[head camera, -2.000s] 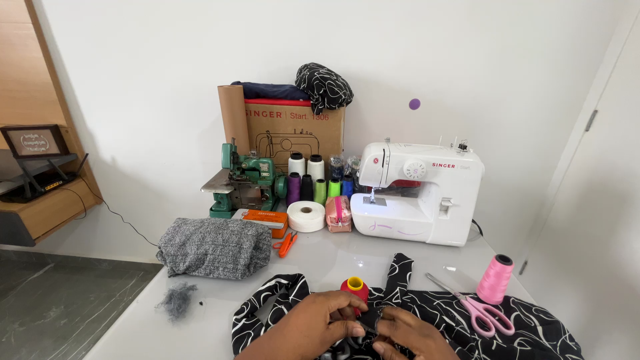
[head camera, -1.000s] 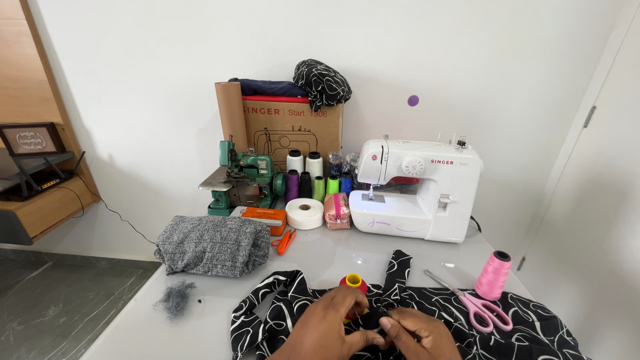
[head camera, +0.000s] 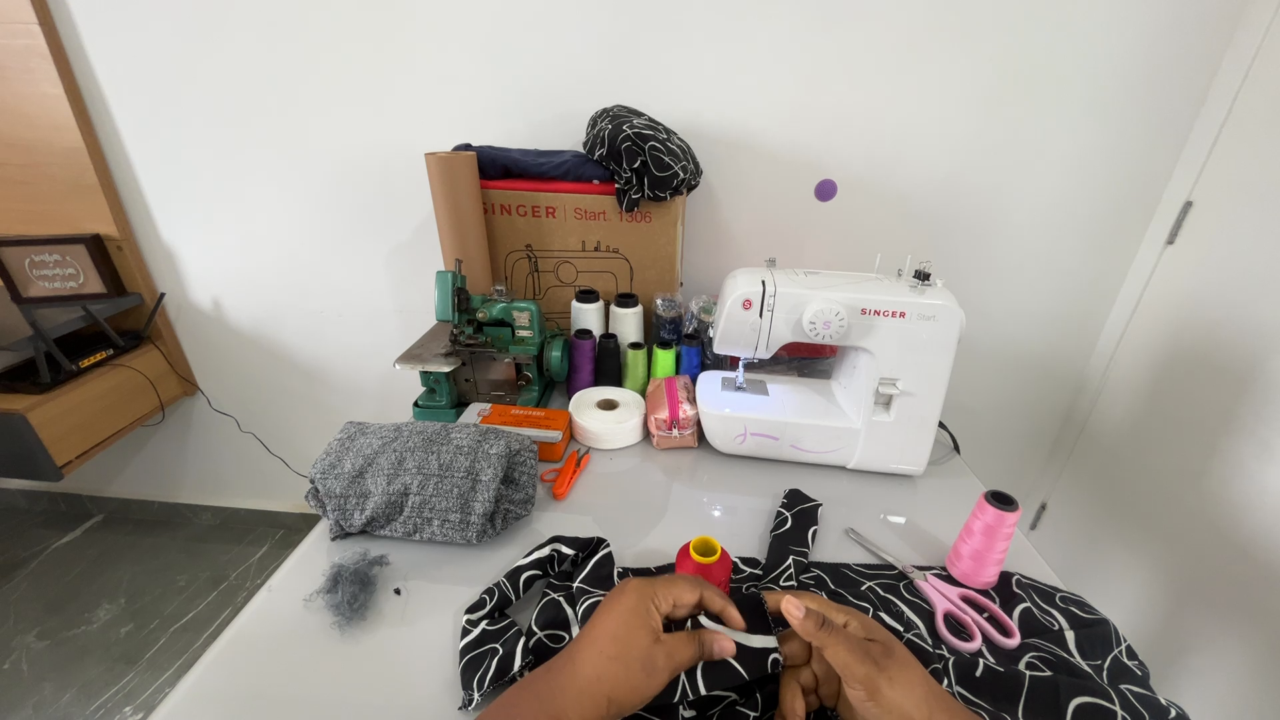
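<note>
Black fabric with white curved lines (head camera: pixel 1060 640) lies spread along the near side of the table. My left hand (head camera: pixel 650 640) pinches a folded edge of it between thumb and fingers. Close on the right, my right hand (head camera: pixel 850 650) holds the same piece, its thumb raised and its lower fingers partly hidden. A red thread cone (head camera: pixel 703 563) with a yellow top stands just behind my left hand. Pink-handled scissors (head camera: pixel 965 605) rest on the fabric at the right, beside a pink thread cone (head camera: pixel 984 540). A narrow strip of the fabric (head camera: pixel 795 525) points away from my hands.
A white Singer sewing machine (head camera: pixel 830 370), a green overlock machine (head camera: pixel 490 350), several thread cones (head camera: pixel 627 322) and a white tape roll (head camera: pixel 607 418) stand behind. Orange thread snips (head camera: pixel 567 474), grey knitted fabric (head camera: pixel 425 485) and a grey thread tangle (head camera: pixel 350 588) lie nearer, at the left.
My hands have shifted their grip on the black fabric, and a white line on the held fold now shows between them. The red cone is less covered by my left hand than one second ago.
</note>
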